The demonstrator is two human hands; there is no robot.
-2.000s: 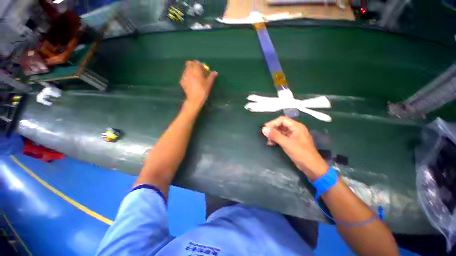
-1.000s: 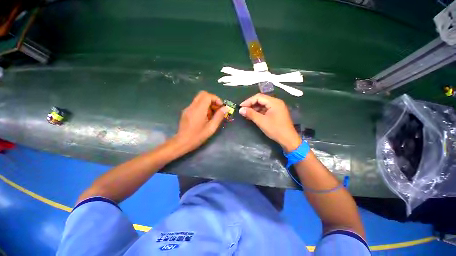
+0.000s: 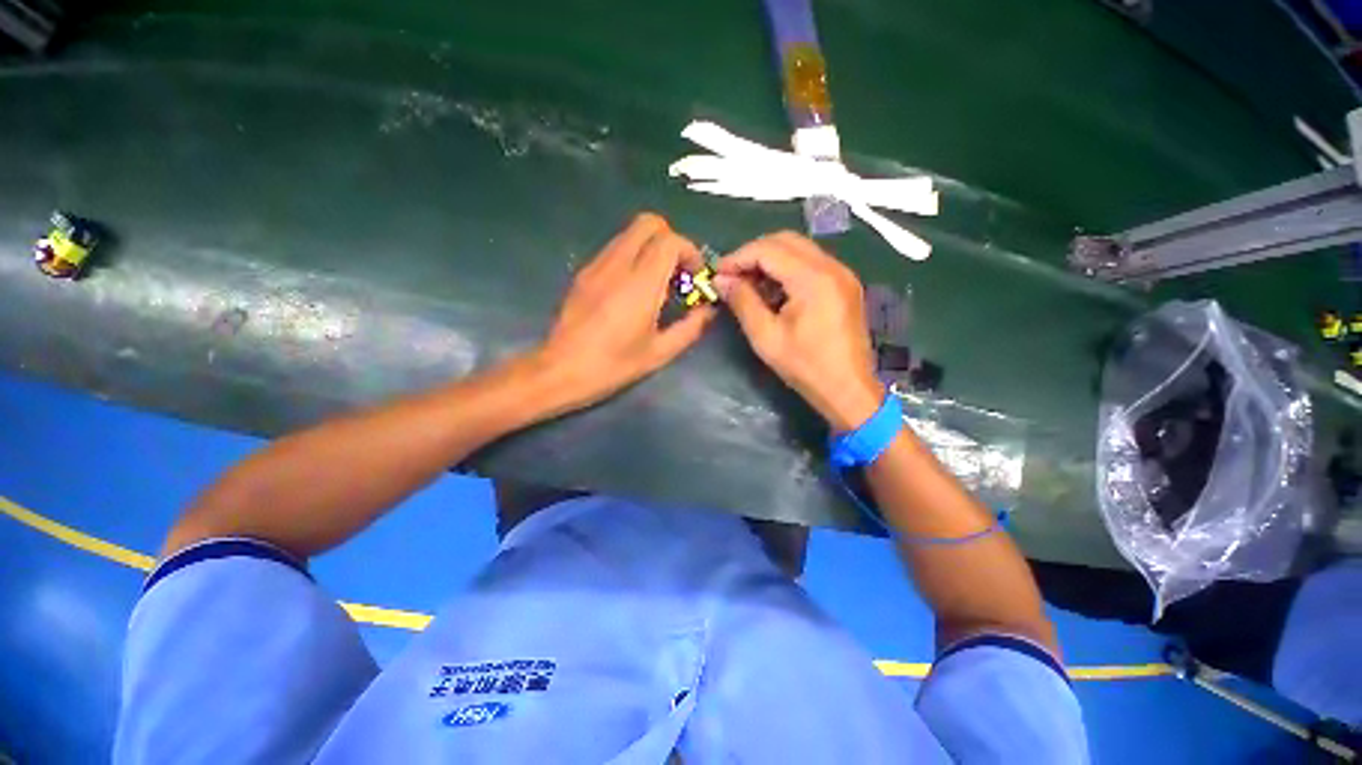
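Note:
A thumb-sized circuit board module (image 3: 696, 284) with yellow and green parts is held between my two hands above the dark green belt. My left hand (image 3: 627, 307) grips its left side with thumb and fingers. My right hand (image 3: 799, 311) has thumb and fingertips closed at the module's right edge; whether a small part is pinched there is hidden. Small black parts (image 3: 895, 359) lie on the belt just right of my right hand. A blue wrist strap (image 3: 868, 434) is on my right wrist.
Another circuit board module (image 3: 64, 247) sits at far left. White strips (image 3: 754, 168) fan out at the end of a blue-purple strip (image 3: 792, 23). An open clear bag (image 3: 1135, 448) with black contents is at right, below a metal frame arm (image 3: 1255, 218). A person's blue sleeve (image 3: 1326, 643) shows lower right.
My left hand has brought the module from the far side to my right hand, and both hands now meet on it. The view has shifted, showing more of the bag at right.

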